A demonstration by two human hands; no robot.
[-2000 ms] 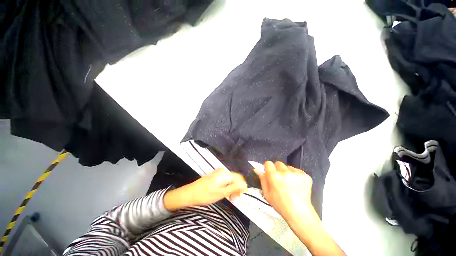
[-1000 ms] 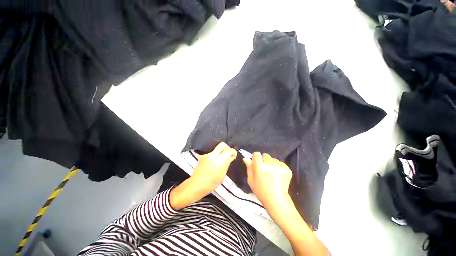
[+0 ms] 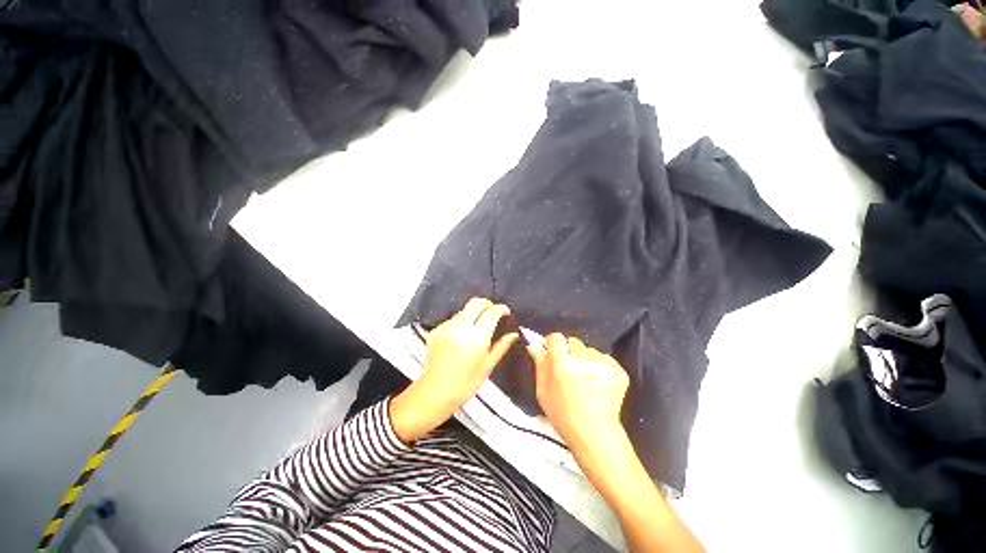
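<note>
Dark charcoal trousers (image 3: 573,227) lie on the white table, legs pointing away, the waist end at the near edge. The white waistband lining (image 3: 503,410) with dark stripes shows along that edge. My left hand (image 3: 463,351) pinches the dark cloth near the waistband between thumb and fingers. My right hand (image 3: 582,383) is closed around the small thread snips (image 3: 531,337); only a pale tip shows, pointing at the cloth beside my left fingers. The rest of the snips is hidden in the hand.
A large dark heap of trousers (image 3: 141,162) hangs over the table's left edge. Another dark heap (image 3: 919,238) lies along the right, with a curled grey-white waistband (image 3: 903,335) showing. Yellow-black floor tape (image 3: 103,459) is at lower left. Part of a person's hand (image 3: 970,15) shows at top right.
Since the oldest frame both hands have moved up onto the dark cloth from the waistband lining. Since one second ago they have barely moved; the left thumb lies lower. The view has shifted slightly.
</note>
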